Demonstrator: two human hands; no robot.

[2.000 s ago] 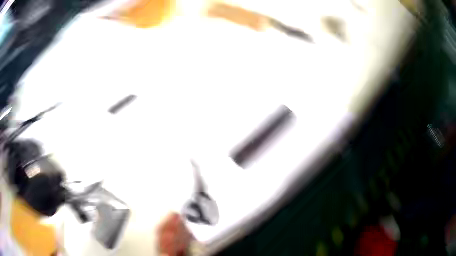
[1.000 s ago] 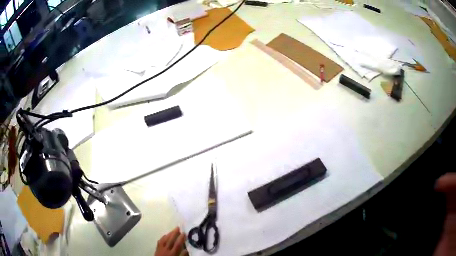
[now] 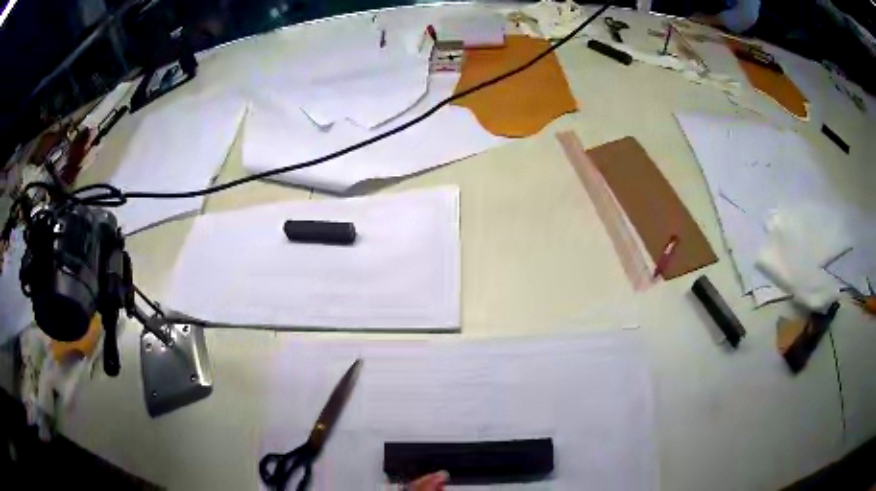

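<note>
A long dark bar weight (image 3: 471,458) lies on the white sheet (image 3: 576,393) at the bottom centre. Fingertips, apparently of my left hand (image 3: 427,481), show at its near edge, cut off by the frame; whether they grip it cannot be told. My right hand is out of the picture. Shears (image 3: 322,427) lie left of the bar, blades pointing up and right, handles at the bottom edge. The cutting machine (image 3: 67,273) stands at the left on its metal base plate (image 3: 176,369), beside a white stack (image 3: 384,278) with a smaller dark weight (image 3: 320,232) on it.
A black cable (image 3: 317,163) crosses the table from the machine to the far side. A mustard piece (image 3: 519,86) lies beyond. A brown board (image 3: 648,201), pale pink strip (image 3: 605,211) and red stick (image 3: 667,256) lie right of centre, near another dark weight (image 3: 718,312) and white sheets (image 3: 740,182).
The view has turned and become sharper, bringing the long weight and shears lower in the picture. The fingertips now show at the weight instead of left of the shears. My right hand has left view.
</note>
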